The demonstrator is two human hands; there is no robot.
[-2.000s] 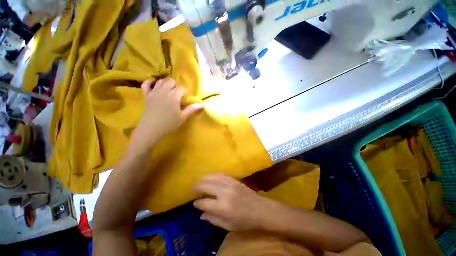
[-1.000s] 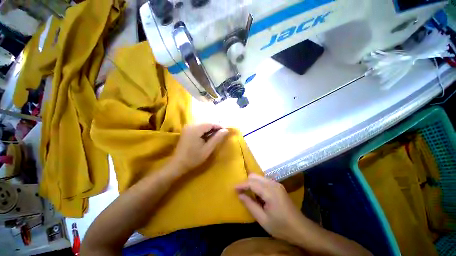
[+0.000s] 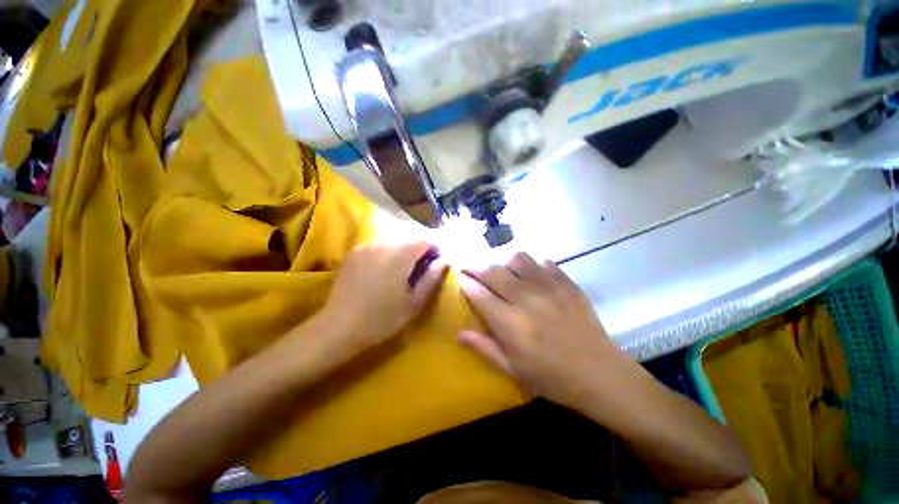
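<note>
A mustard-yellow garment piece [image 3: 394, 394] lies on the white table under the sewing machine's head and hangs over the front edge. My left hand [image 3: 380, 295] holds its edge just in front of the needle area, with a small dark spot between the fingers. My right hand [image 3: 537, 325] is beside it, fingers bent on the cloth's right edge close to the needle. The presser foot [image 3: 453, 212] is partly lost in white lamp glare, so I cannot tell whether cloth is under it. The white machine head [image 3: 444, 69] has a blue stripe and a chrome guard [image 3: 389, 138].
A long heap of yellow pieces [image 3: 103, 217] lies at the left. A green basket [image 3: 867, 325] with yellow cloth stands at the right. A black pad [image 3: 636, 136] and white threads [image 3: 808, 172] lie behind. Red-handled snips [image 3: 113, 468] are at the lower left.
The cloth edge and both hands have come up to the needle area. My right hand has moved up beside my left hand. The view is closer to the machine head.
</note>
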